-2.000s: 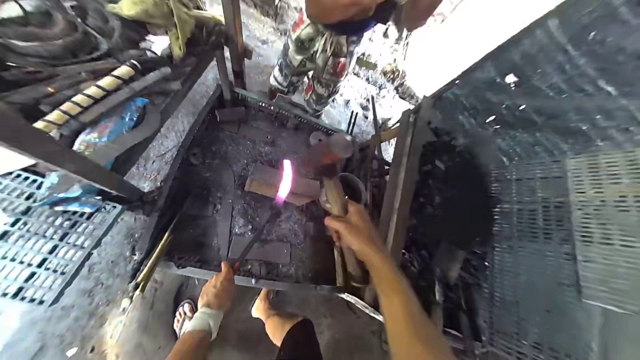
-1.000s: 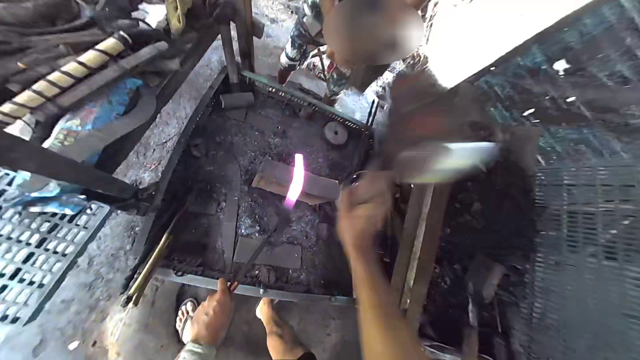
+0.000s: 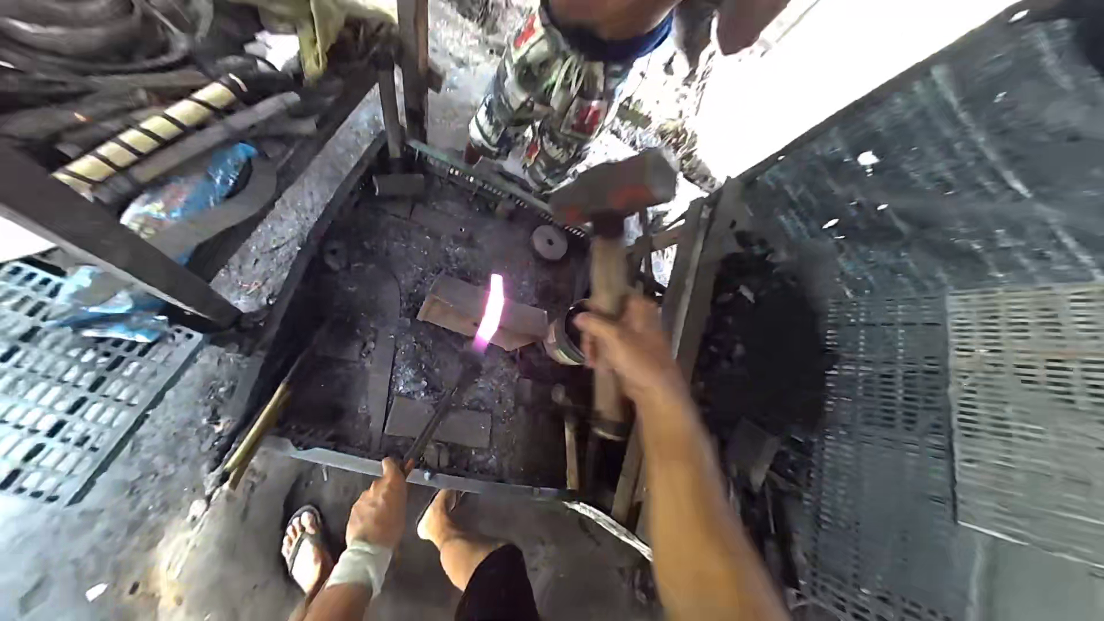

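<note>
A glowing hot metal piece (image 3: 492, 312) lies across a steel anvil block (image 3: 453, 308) in the middle of a low, dark work tray. My left hand (image 3: 379, 504), its wrist wrapped in a pale band, grips the long dark handle (image 3: 429, 434) leading to the glowing piece; whether that is tongs or a rod I cannot tell. My right hand (image 3: 628, 341) is closed on the wooden handle of a sledgehammer (image 3: 614, 188). The hammer's head is raised, apart from the hot metal. Beside this hand stands a round can (image 3: 565, 335).
The metal tray rim (image 3: 362, 464) runs just beyond my feet. A flat plate (image 3: 440, 423) and a round disc (image 3: 549, 242) lie inside. Another person (image 3: 552, 95) stands at the far side. Dark charcoal (image 3: 763, 336) is at right; plastic crates (image 3: 78, 379) flank the place.
The hammer swung out to the right one second ago and is now back over the tray's right side. My left hand still holds the handle, with the glowing piece on the block.
</note>
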